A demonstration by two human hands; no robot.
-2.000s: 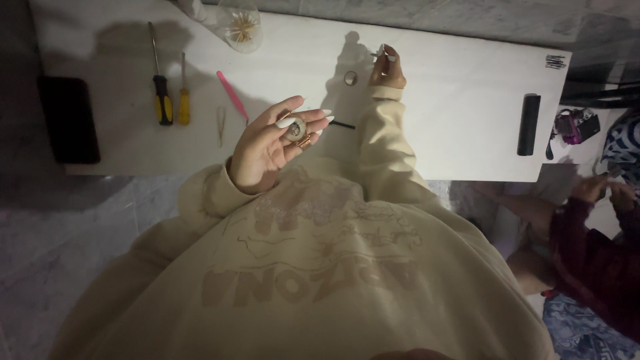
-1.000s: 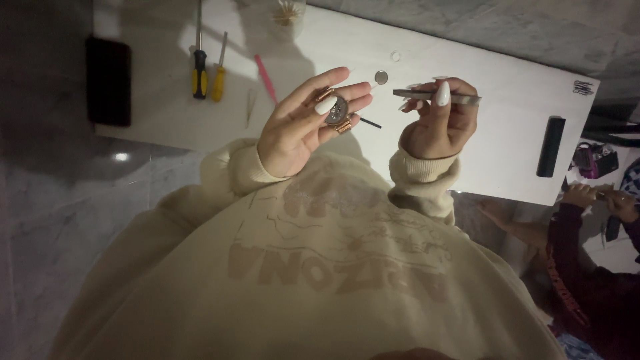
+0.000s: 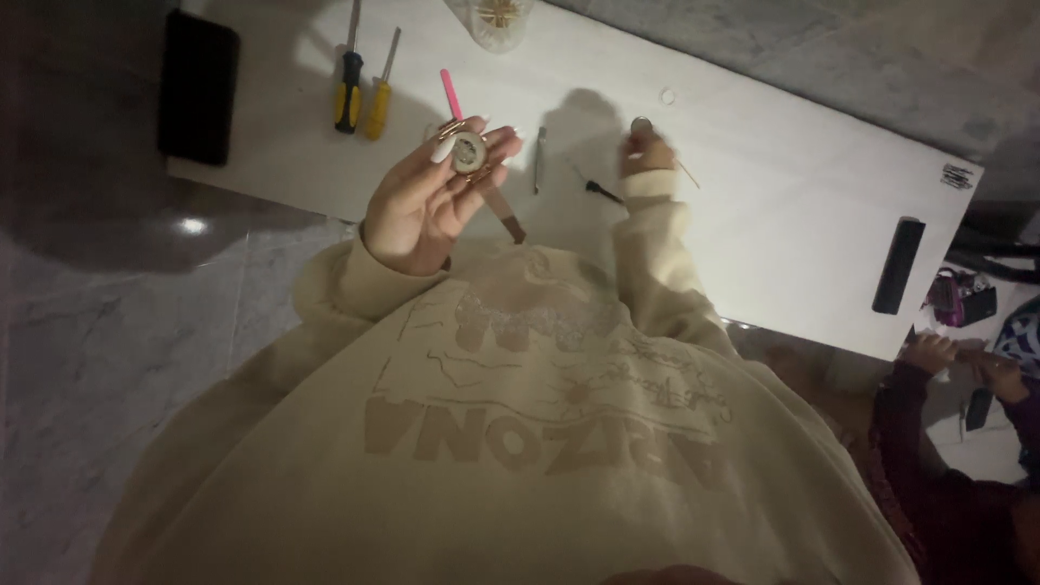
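Note:
My left hand (image 3: pixel 431 199) is raised palm up, its fingers around a round open-faced watch part (image 3: pixel 469 153) with a pale rim and metal pieces inside. My right hand (image 3: pixel 647 156), blurred, is low over the white table, its fingertips at a small round metal disc (image 3: pixel 641 124); whether they grip it cannot be told. Between the hands lie a slim metal tool (image 3: pixel 540 161) and a small black-handled screwdriver (image 3: pixel 603 192). A thin stick (image 3: pixel 688 173) shows beside the right hand, and a small pale ring (image 3: pixel 667 97) lies beyond it.
Left on the white table (image 3: pixel 780 227) are a black phone (image 3: pixel 199 89), two yellow-and-black or yellow screwdrivers (image 3: pixel 348 93) and a pink stick (image 3: pixel 451 93). A clear cup (image 3: pixel 500 24) stands at the far edge, a black bar (image 3: pixel 899 265) at right. Another person's hands (image 3: pixel 967 361) are beyond.
My right hand has left the slim metal tool it held a second ago and moved to the metal disc. My left hand still holds the round watch part. The view has shifted.

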